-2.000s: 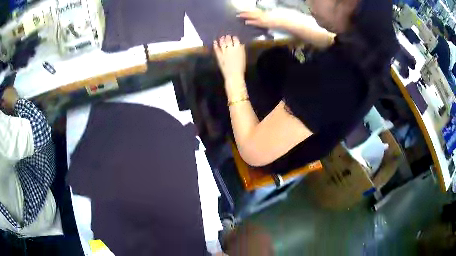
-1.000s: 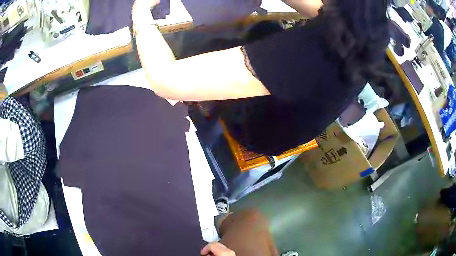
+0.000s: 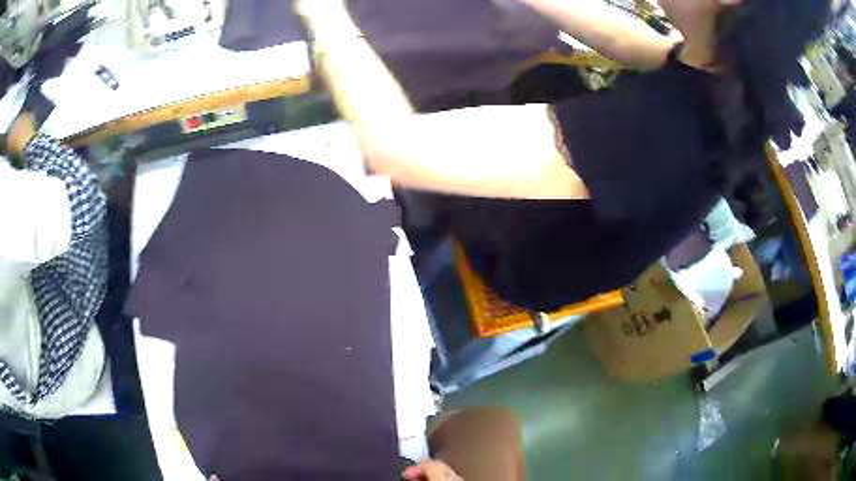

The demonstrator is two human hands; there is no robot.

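A dark purple-black garment panel (image 3: 282,282) lies flat with a curved top edge, over white sheets (image 3: 410,329) that show on both sides. My right hand (image 3: 434,471) is cut off by the bottom edge of the picture, its fingers at the panel's lower right edge. The frame does not show whether they grip the cloth. A tiny skin-coloured tip at the bottom edge, by the panel's lower left, may be my left hand (image 3: 214,477); its state is hidden.
A person in black (image 3: 610,188) sits on an orange slatted stool (image 3: 488,315), one arm reaching over the panel's top right. Another person's checked sleeve (image 3: 70,216) is at left. A wood-edged sewing table (image 3: 188,101) runs behind. A carton (image 3: 648,329) stands on the floor at right.
Since two seconds ago, my right hand has come into view at the bottom. The seated person's near arm has swung left. The view has shifted slightly; the panel still lies flat.
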